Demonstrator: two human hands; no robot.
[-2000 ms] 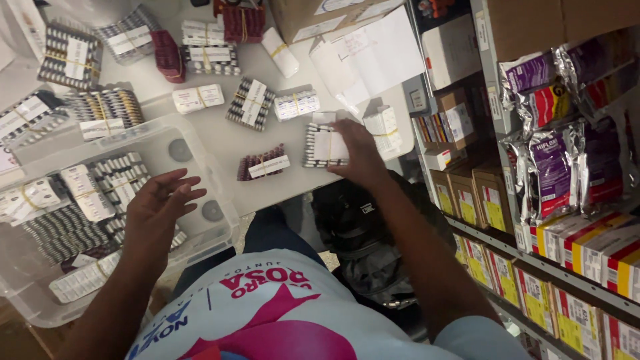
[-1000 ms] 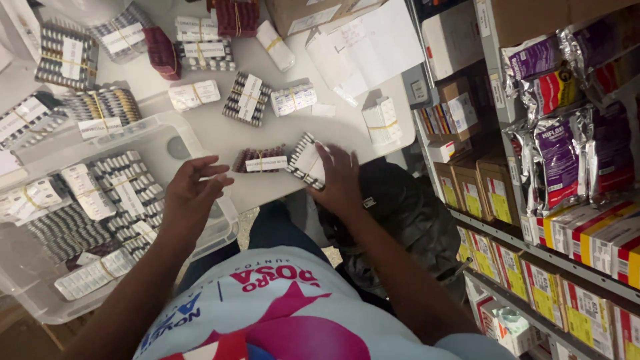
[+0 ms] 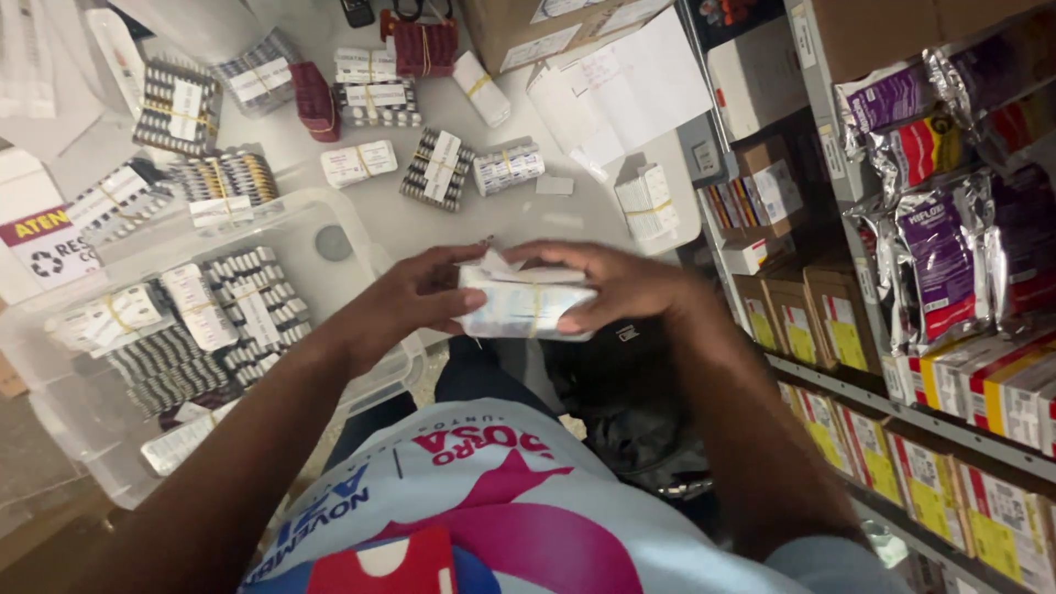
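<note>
A banded stack of blister packs (image 3: 532, 307) is held between both hands over the table's front edge. My left hand (image 3: 429, 293) grips its left end with the thumb on its face. My right hand (image 3: 615, 285) holds the right end, slightly blurred. A loose paper slip (image 3: 499, 266) lies on top of the stack. Beyond the hands, on the white table (image 3: 569, 219), are a banded dark-and-white blister bundle (image 3: 439, 169), a banded white bundle (image 3: 509, 168), another white bundle (image 3: 360, 163) and a banded stack of white packs (image 3: 648, 202).
At the left, a clear plastic bin (image 3: 330, 202) holds several banded blister bundles. More bundles and papers (image 3: 627, 82) lie at the back beside a cardboard box (image 3: 553, 29). A metal shelf (image 3: 907, 412) with boxes and foil pouches stands at the right; a black bag (image 3: 627, 396) is below the table.
My right hand has moved left from the table's front edge, and my hands have come together on a banded stack. The dark red and striped bundles seen at that edge earlier are no longer visible there.
</note>
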